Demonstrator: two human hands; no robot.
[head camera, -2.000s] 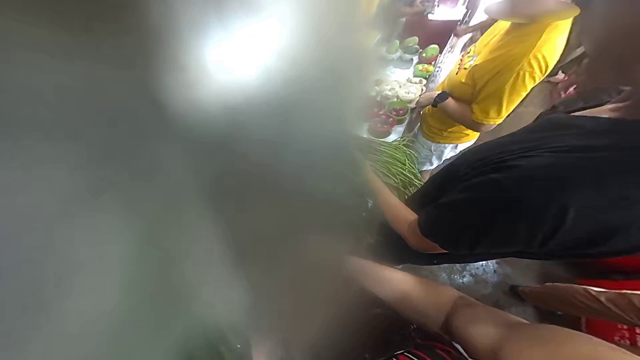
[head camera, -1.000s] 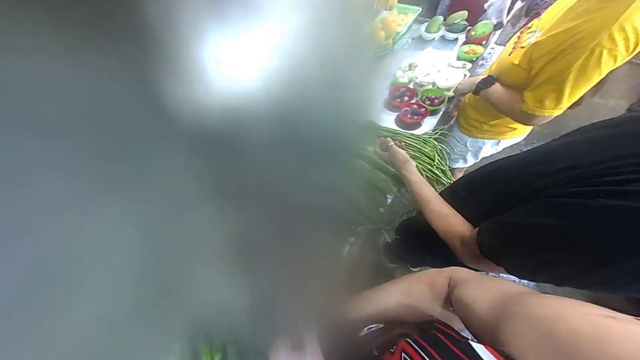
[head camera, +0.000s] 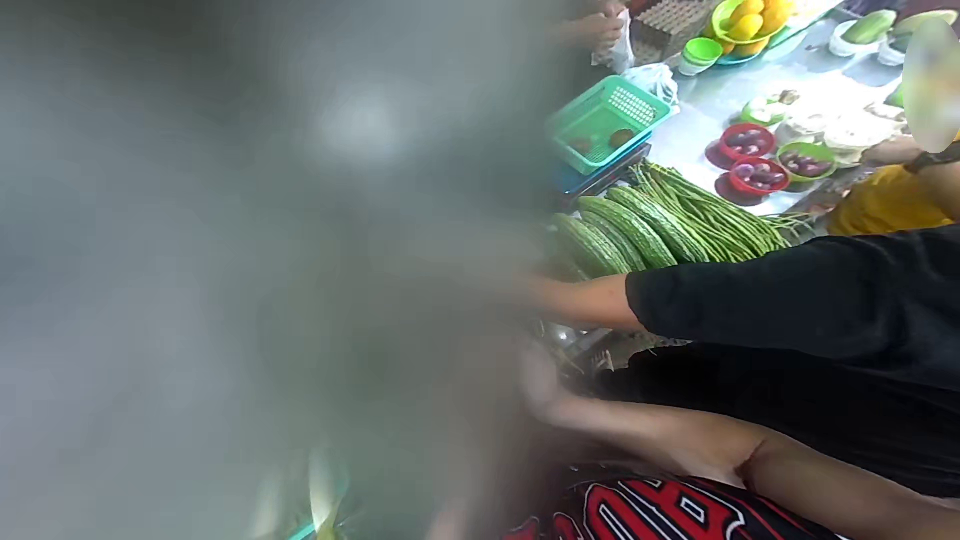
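A grey blur covers the left and middle of the head view. My right hand (head camera: 538, 375) is at its edge, smeared, with the forearm coming from the lower right; whether it holds anything cannot be told. A faint skin-toned shape at the bottom, perhaps my left hand (head camera: 450, 517), is too blurred to read. Beyond my right hand, ridged green gourds (head camera: 626, 229) lie beside a bundle of long green beans (head camera: 720, 217). Another person's bare forearm (head camera: 592, 302), below a black sleeve, reaches past the gourds into the blur.
A green plastic basket (head camera: 611, 124) rests past the gourds. Red bowls (head camera: 759, 176) and a green bowl (head camera: 806, 161) of small purple produce stand on the metal table (head camera: 697, 142). Yellow fruit fills a bowl (head camera: 750, 21). A person in a yellow shirt (head camera: 892, 202) is at right.
The view has shifted, bringing the gourds and green basket into sight. The black-sleeved person's hand, on the long beans one second ago, is now hidden in the blur.
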